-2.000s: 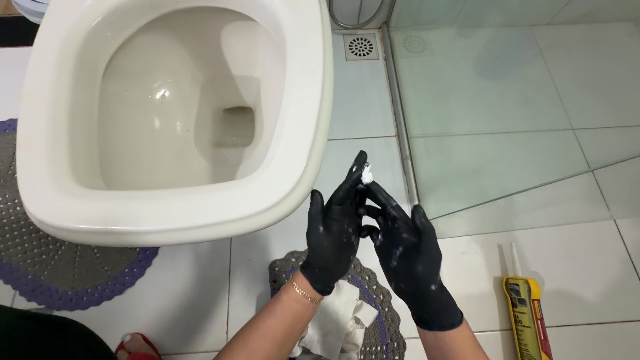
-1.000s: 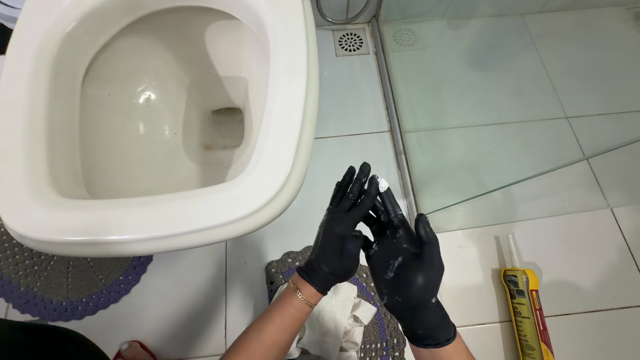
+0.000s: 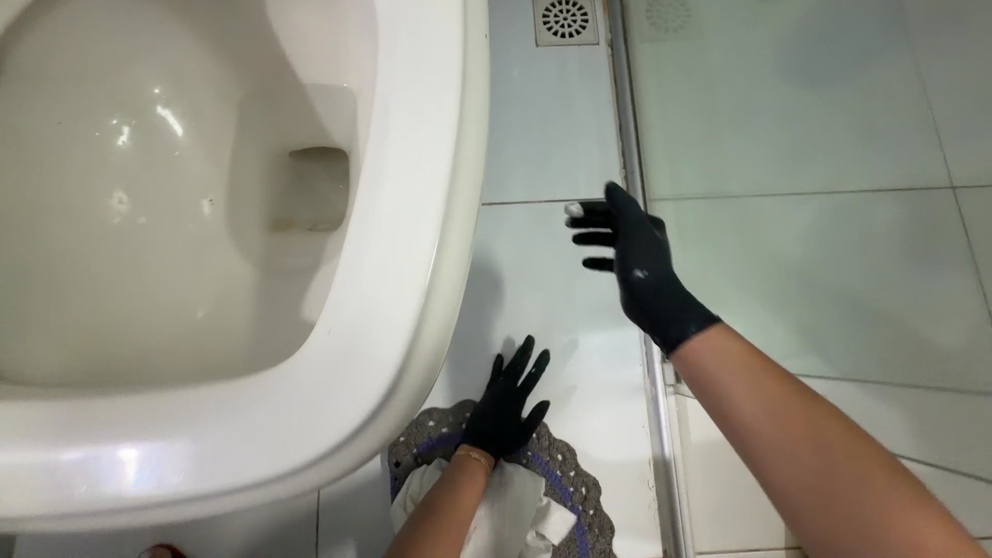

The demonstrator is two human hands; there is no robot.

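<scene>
My left hand [image 3: 508, 407], in a black glove with spread fingers, is low over the floor tiles at the edge of a grey and purple crocheted mat [image 3: 585, 480]. It holds nothing. Right of the toilet bowl [image 3: 411, 310], my right hand [image 3: 635, 267], also black-gloved, is raised with its fingers apart and nothing gripped. A white paste-like dab [image 3: 573, 209] sits on one of its fingertips, and a white smear shows on the glove. White crumpled cloth or paper [image 3: 508, 511] lies on the mat under my left forearm.
A metal track [image 3: 629, 116] runs along the floor beside a glass panel [image 3: 790, 116] at the right. A square floor drain [image 3: 566, 21] is set in the tiles at the top. Part of a foot in red footwear [image 3: 161, 552] shows at the bottom left.
My hands, together before, have come apart: the left is low by the mat, the right is near the metal track. The view has moved closer to the toilet; the yellow sealant tube is out of view.
</scene>
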